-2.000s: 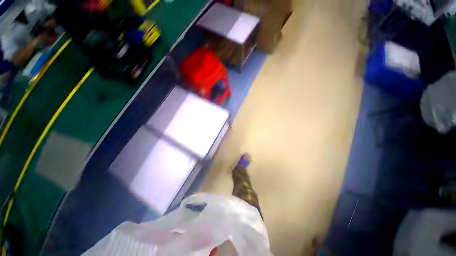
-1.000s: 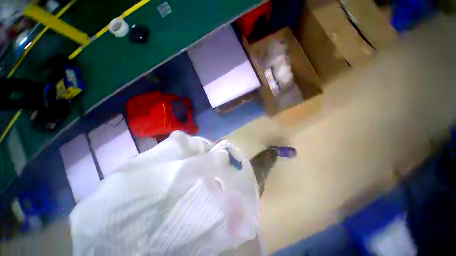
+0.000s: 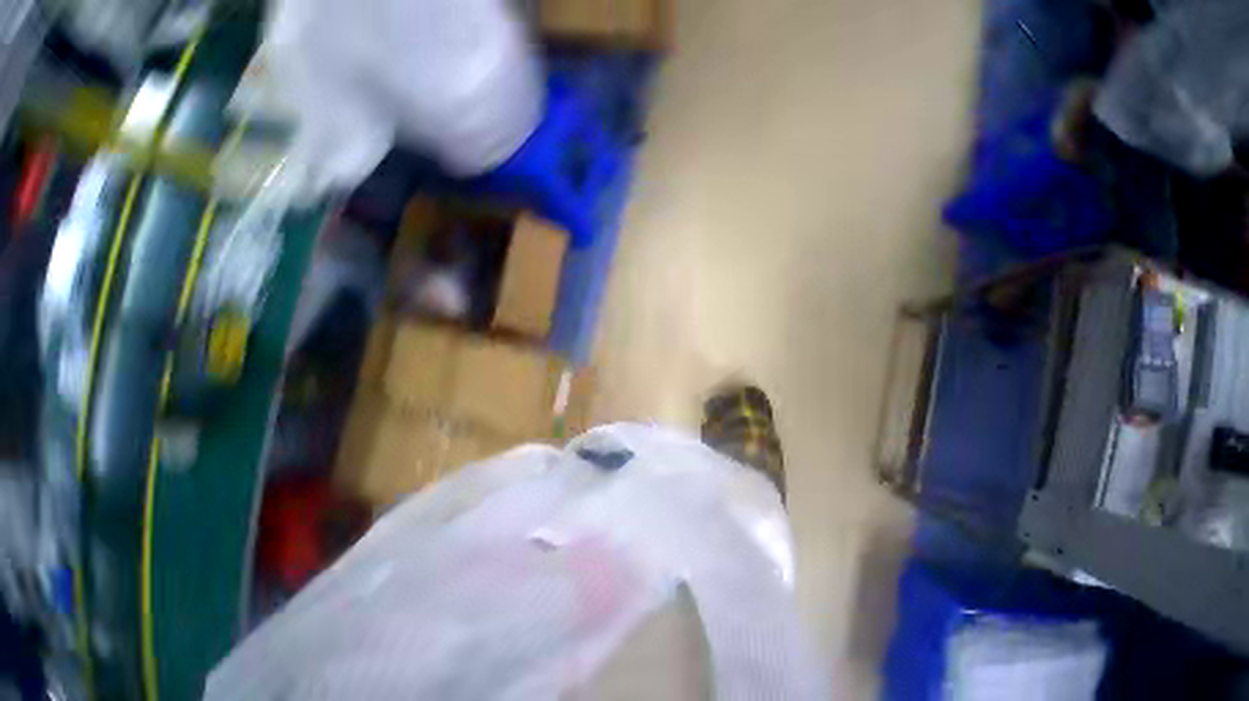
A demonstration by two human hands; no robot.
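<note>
Neither of my hands shows. The white smock (image 3: pixel 548 575) that I wear fills the bottom middle, blurred. A trouser leg with a dark and yellow pattern (image 3: pixel 744 427) sticks out beyond its hem over the cream floor. Nearest on the left are brown cartons (image 3: pixel 452 404), one of them open (image 3: pixel 527 274) with contents too blurred to tell.
A green bench (image 3: pixel 206 548) with yellow lines runs along the left. A person in white (image 3: pixel 425 82) is at the upper left by a blue stool (image 3: pixel 569 158). A grey cart (image 3: pixel 1082 452) holding items stands right. The cream aisle (image 3: pixel 795 178) runs between.
The view has moved along the aisle and turned. The white boxes at the left have gone out of view; the seated person in white and the grey cart have come in.
</note>
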